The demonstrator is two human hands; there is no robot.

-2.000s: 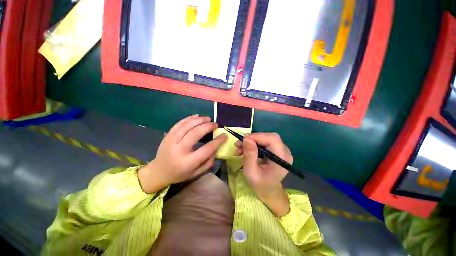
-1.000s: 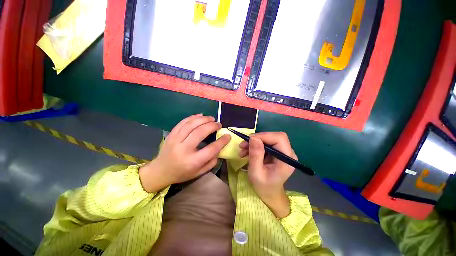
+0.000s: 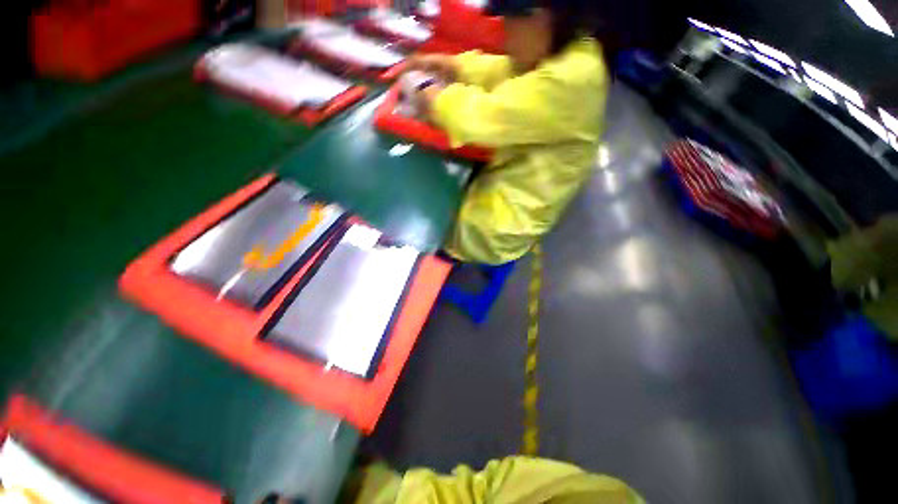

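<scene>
A red-orange foam tray [image 3: 202, 320] lies on the green bench, blurred, with two display modules in it. The left module [image 3: 219, 258] has an orange flex cable [image 3: 295, 239] on its back. The right module [image 3: 345, 300] is white and silver with a dark border, and shows no orange cable. Small white strips show at the lower edges of both. Neither of my hands is in view. A yellow sleeve [image 3: 512, 482], seemingly mine, shows at the bottom edge; its hand is not seen. A small dark blurred thing touches the bottom edge left of it.
Another foam tray [image 3: 108, 458] is cut off at the lower left. A person in a yellow smock [image 3: 532, 128] stands at the bench further along, hands over a red tray [image 3: 423, 128]. More trays lie behind. Grey floor [image 3: 630, 364] with yellow-black tape runs right; stacked red layers [image 3: 724, 182] stand beyond.
The view has swung up and to the right along the bench. Both hands, the tweezers and the pale yellow liner strip have left the picture. The other person and the floor have come into view.
</scene>
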